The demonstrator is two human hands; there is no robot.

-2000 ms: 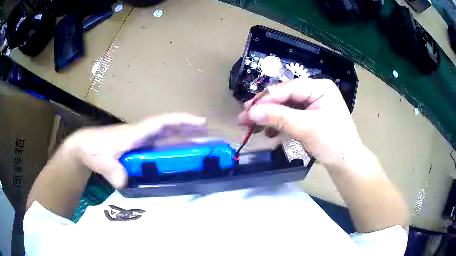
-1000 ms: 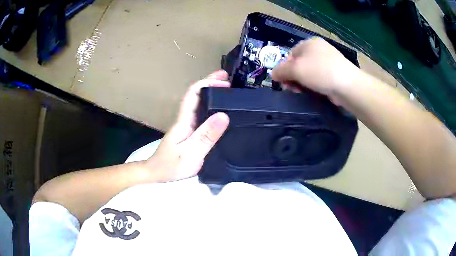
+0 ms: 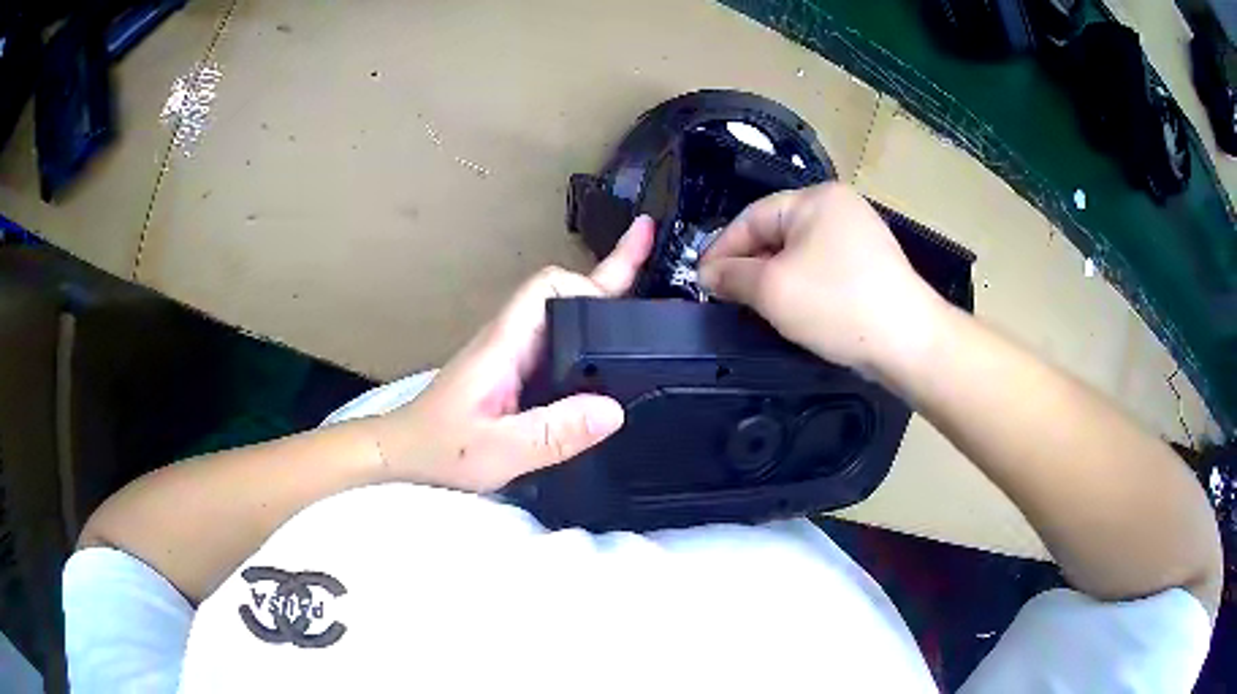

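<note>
The black battery cover [image 3: 739,447] stands tilted against my body, its ribbed outside facing me. My left hand [image 3: 543,380] holds its left end, thumb on the outside, fingers behind it. Behind the cover lies the black main housing [image 3: 936,258], with a round black wheel [image 3: 705,115] at its far side. My right hand [image 3: 828,271] reaches into the housing opening, fingertips pinched at small pale parts [image 3: 685,267]. Whatever the fingertips pinch is too small and hidden to tell. The battery pack is out of sight behind the cover.
The tan board-covered bench [image 3: 339,176] lies around the housing. Black units [image 3: 1133,109] sit on the green conveyor belt [image 3: 895,68] at the upper right. More black parts [image 3: 75,109] lie at the upper left. A dark carton side [image 3: 82,366] shows at the left.
The cover has turned from showing the blue battery pack to showing its outside. The housing has tilted and its wheel has come into view. My right hand has moved into the housing.
</note>
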